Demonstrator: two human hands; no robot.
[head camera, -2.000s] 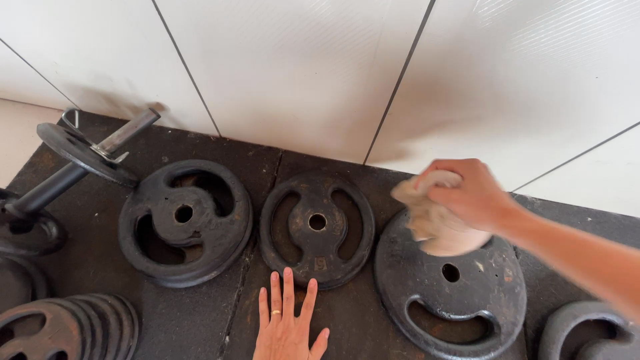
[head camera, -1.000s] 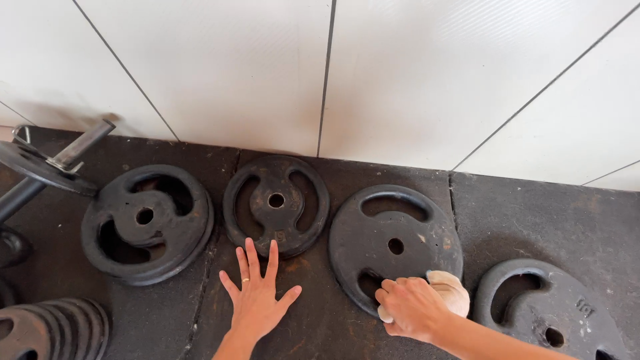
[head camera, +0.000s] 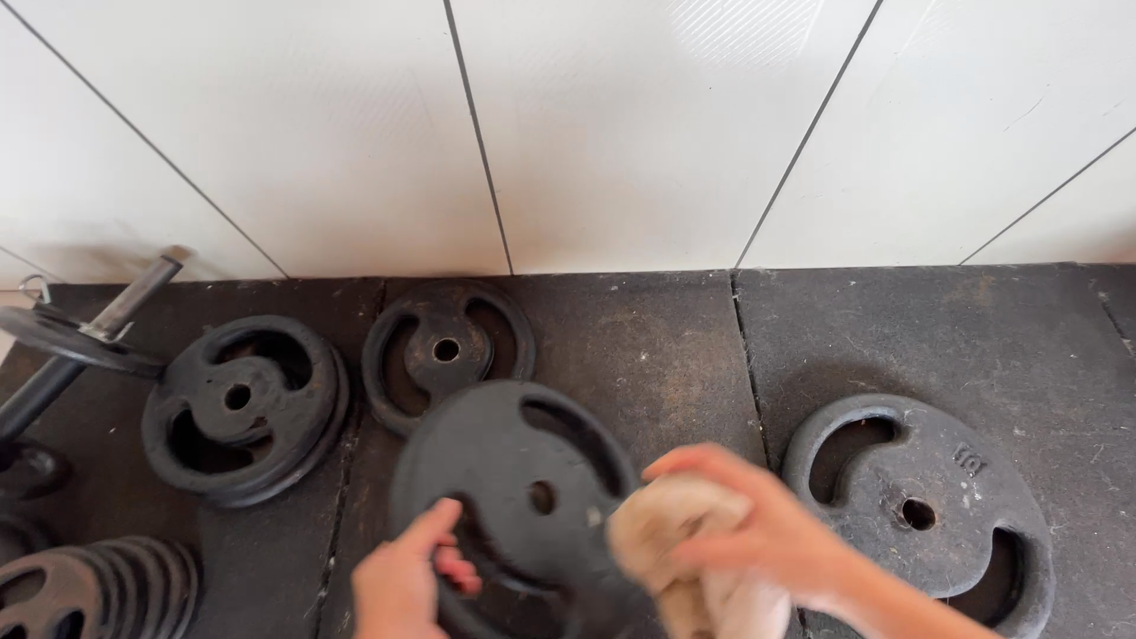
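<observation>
A black iron weight plate (head camera: 497, 444) with slots is raised off the mat at the bottom centre, blurred by motion. My left hand (head camera: 413, 568) grips its left part, thumb on the face and fingers through a slot. A beige, stained cloth (head camera: 683, 532) is held in my right hand (head camera: 754, 515) at the plate's right edge. Just behind the held plate, a smaller slotted plate (head camera: 444, 306) lies flat. Two stacked plates (head camera: 204, 382) rest to its left. On the right lies a dusty grey-black plate (head camera: 950, 497) bearing a raised number.
A bar (head camera: 133, 297) with a plate and clip stands at the left. Below it, several small plates (head camera: 133, 577) are lined up in a row. White wall panels (head camera: 621, 133) rise behind the black rubber floor mats (head camera: 639, 346).
My left hand, spread on the mat one second ago, now grips the large plate. That plate, flat on the mat before, is lifted and shifted left. The cloth stays in my right hand.
</observation>
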